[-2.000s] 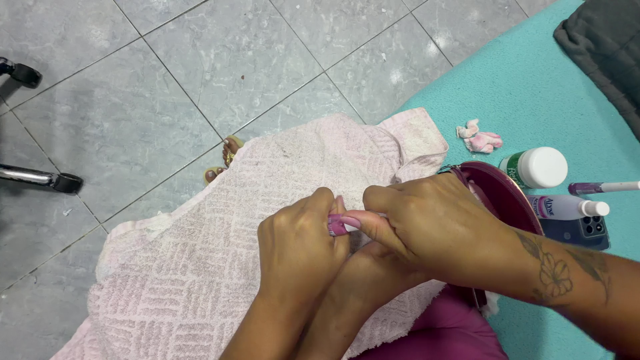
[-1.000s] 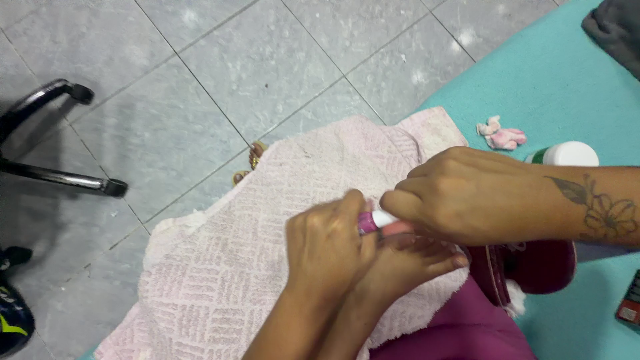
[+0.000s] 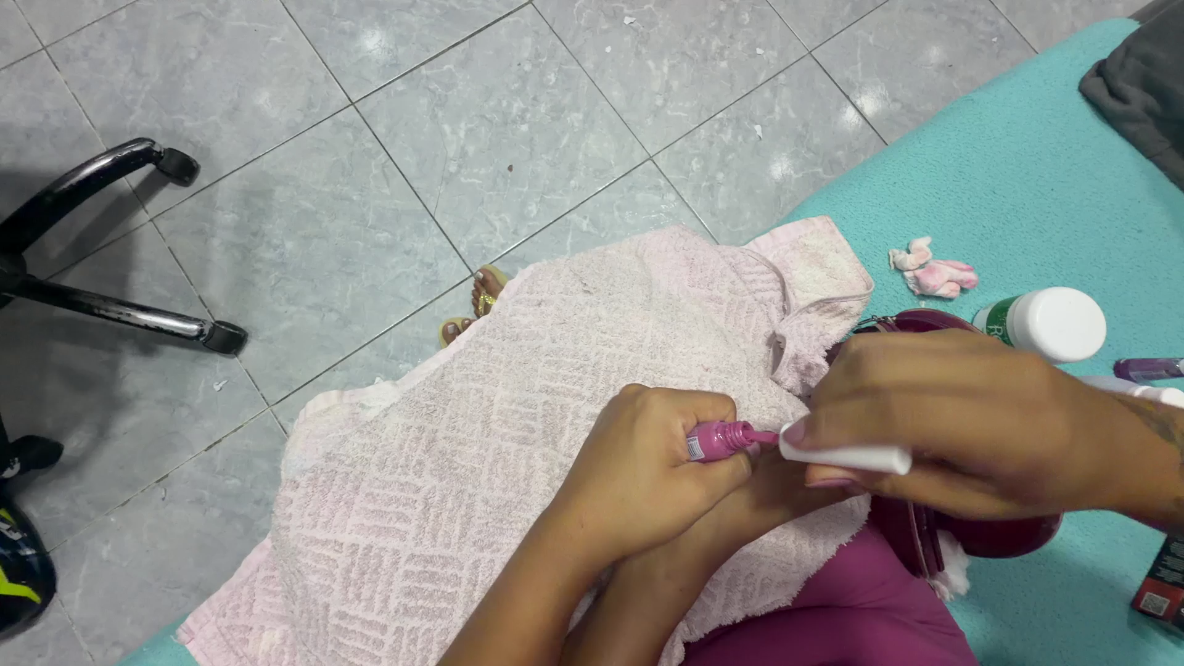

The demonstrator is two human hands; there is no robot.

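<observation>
My left hand (image 3: 657,458) is closed around a small bottle of pink nail polish (image 3: 717,441), its open neck pointing right. My right hand (image 3: 925,425) grips the white cap (image 3: 846,453) of the polish, whose pink-coated brush stem (image 3: 764,437) shows between the cap and the bottle neck. The brush tip is hidden at or in the neck. Under my hands another forearm or lower limb (image 3: 675,564) rests on a pale pink towel (image 3: 518,444); its end is mostly hidden by my right hand.
On the turquoise padded surface (image 3: 999,166) at the right are crumpled pink-stained cotton (image 3: 934,273), a white-lidded jar (image 3: 1059,324), a dark red zip case (image 3: 1008,536), a purple tube (image 3: 1147,369) and a dark box (image 3: 1164,587). Chair legs (image 3: 111,310) stand on the tiled floor at left.
The white cap has come away from the bottle, and the pink brush stem now shows between them. My right hand has moved right, away from my left hand.
</observation>
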